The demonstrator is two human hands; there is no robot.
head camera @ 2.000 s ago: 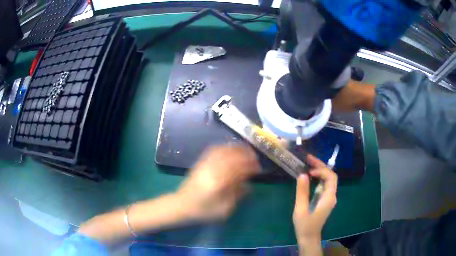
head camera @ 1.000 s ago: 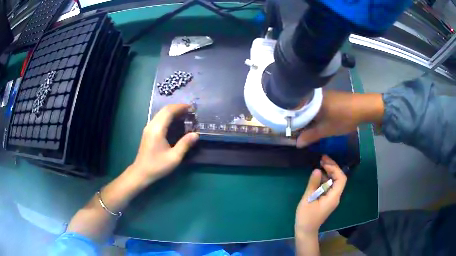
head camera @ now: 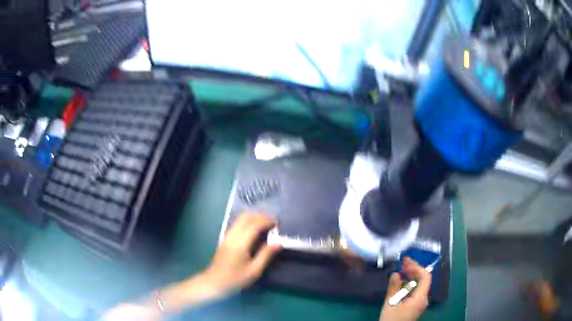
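Observation:
The long narrow strip fixture (head camera: 307, 243) lies roughly level across the black mat, its right part under the microscope's white ring light (head camera: 352, 216). My left hand (head camera: 243, 251) grips its left end between thumb and fingers. My right hand (head camera: 411, 294) holds a slim white pen-like tool (head camera: 402, 293) at the mat's lower right, near the blue pad (head camera: 421, 256). The frame is blurred, so the small parts on the strip are not clear. A pile of small components (head camera: 258, 190) lies on the mat above my left hand.
A tall stack of black trays (head camera: 106, 157) stands at left with a component cluster on top. A silver-grey plate (head camera: 278, 146) lies at the mat's far edge. The microscope barrel (head camera: 411, 178) rises at right before a bright monitor (head camera: 263, 37). Another person's blurred hand (head camera: 540, 298) is far right.
My left hand took the strip's left end, and the strip turned from slanted to level. The other person's hand has left the microscope. The view has tilted up, showing more of the monitor.

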